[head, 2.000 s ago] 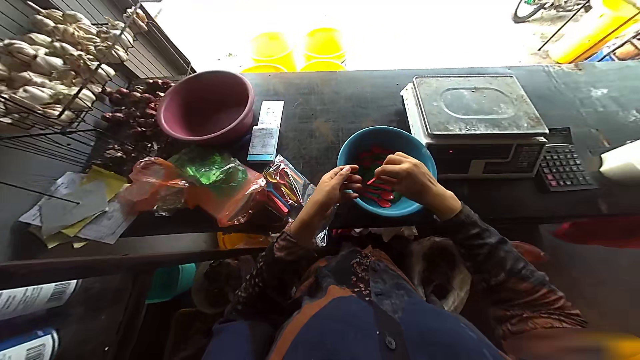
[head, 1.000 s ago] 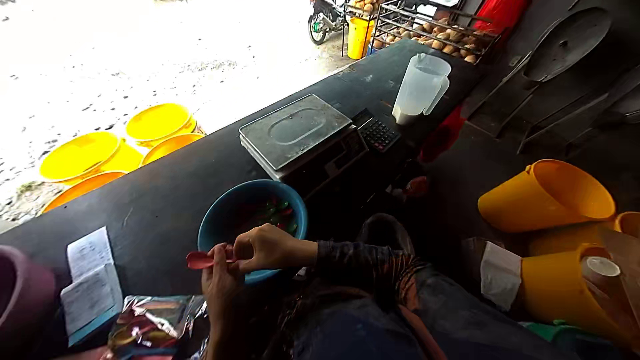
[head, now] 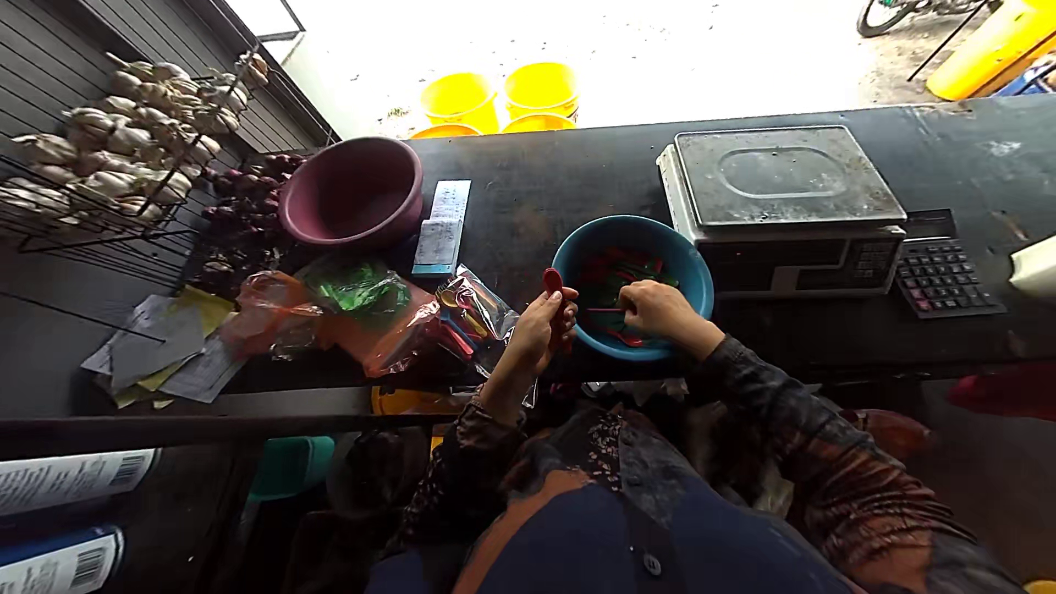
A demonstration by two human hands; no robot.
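A blue plastic basin (head: 631,228) stands on the dark counter and holds several red and green plastic spoons (head: 631,264). At its left rim my left hand (head: 540,326) grips red plastic spoons (head: 553,282), their bowls upward; how many is unclear. My right hand (head: 664,311) is over the inside of the basin, its fingers closed on the thin handle of a red spoon (head: 605,310). To the left of my left hand lies a clear plastic bag (head: 487,301) with colourful spoons in it.
A scale (head: 784,177) and a calculator (head: 947,276) are right of the basin. To the left are a maroon basin (head: 355,194), notepads (head: 441,231), orange and green plastic bags (head: 371,309), papers (head: 173,342) and a wire basket of garlic (head: 124,157).
The view has swung right and back again. Two seconds ago both hands were together over the blue basin; now my left hand is at its left rim, apart from the right, holding red spoons upright.
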